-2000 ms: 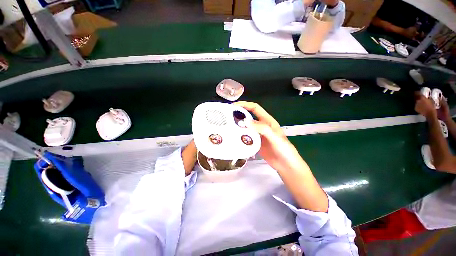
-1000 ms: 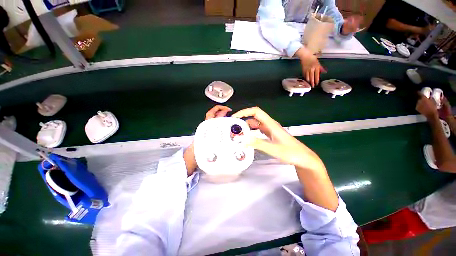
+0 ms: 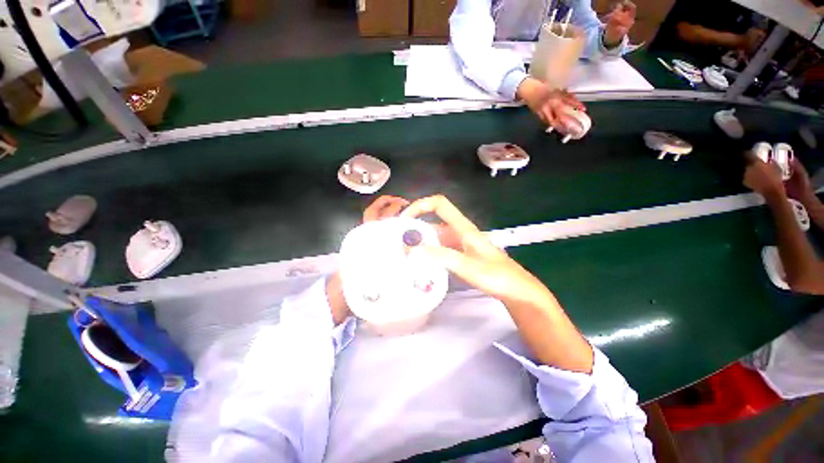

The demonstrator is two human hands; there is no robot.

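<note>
A white rounded-square cover unit (image 3: 384,269) is face up over the cream housing (image 3: 402,325), which shows only as a rim below it. The cover is overexposed; a dark round spot shows near its right upper side and two reddish spots lower down. My right hand (image 3: 443,237) is on the cover's upper right, fingers bent over its far edge. My left hand (image 3: 381,208) is at the far edge and left side, mostly hidden behind the cover. Whether the cover touches the housing all round is hidden.
Pronged units (image 3: 364,173) lie spaced on the green belt (image 3: 271,194) behind a pale rail. A blue holder (image 3: 135,357) stands at left on whitish sheeting (image 3: 434,380). A person across the belt holds a unit (image 3: 575,123). Another person's hands hold white parts at right.
The belt units have shifted left. The cover, shown tilted with the housing's opening visible at first, now hides that opening. The person opposite has picked up a unit.
</note>
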